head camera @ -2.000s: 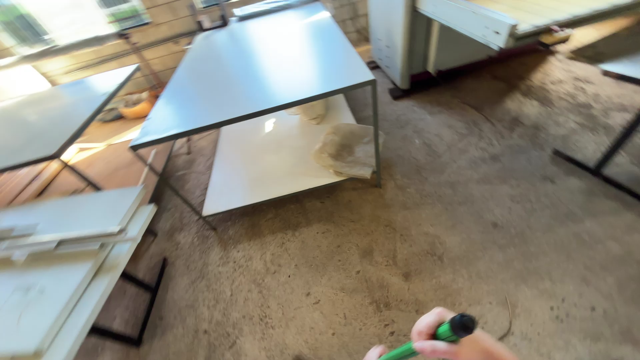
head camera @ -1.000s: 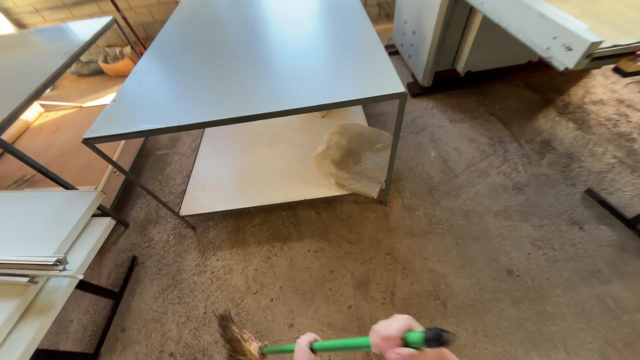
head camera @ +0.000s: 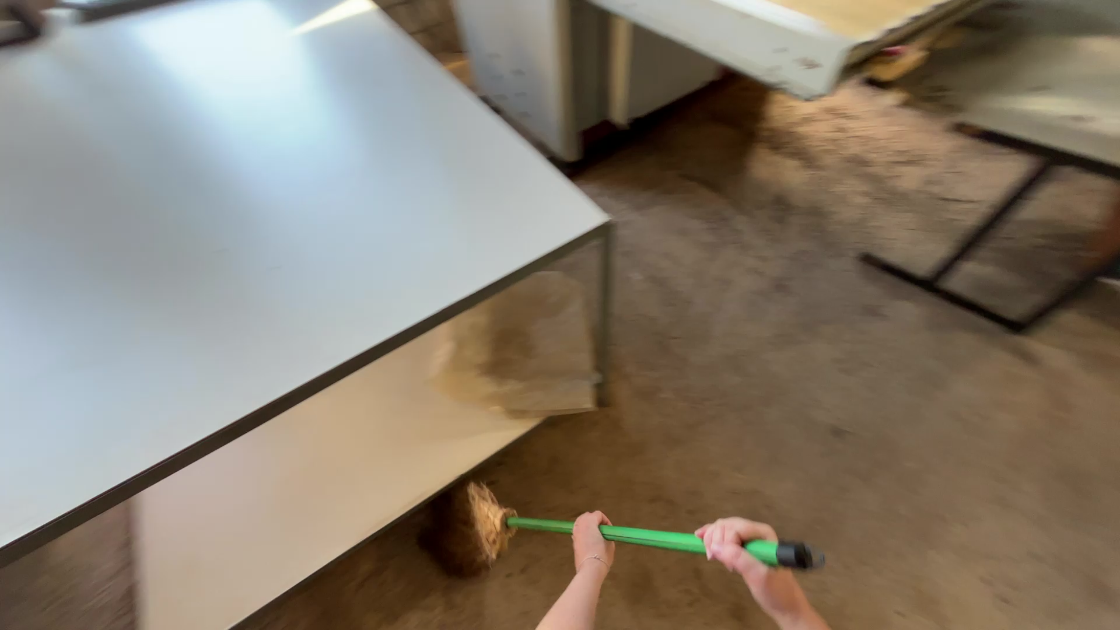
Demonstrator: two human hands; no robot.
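Observation:
A broom with a green handle (head camera: 652,537) and brown straw-like bristles (head camera: 472,529) lies across the lower middle of the view. My left hand (head camera: 592,538) is closed around the handle, nearer the bristles, with a thin bracelet at the wrist. My right hand (head camera: 739,544) grips the handle close to its black end cap. The bristles are at the floor beside the lower shelf (head camera: 341,455) of a metal-framed table, partly in its shadow and blurred.
The table's pale top (head camera: 262,219) fills the left. A translucent plastic bag (head camera: 525,350) sits on its lower shelf by the leg. Beyond are a grey machine cabinet (head camera: 516,70) and a pale machine table (head camera: 752,35). Black metal legs (head camera: 949,280) stand on the concrete floor (head camera: 787,420) at right.
The broom bristles have moved closer to the table, to the edge of its lower shelf. Both hands still hold the handle. The view has moved nearer the table.

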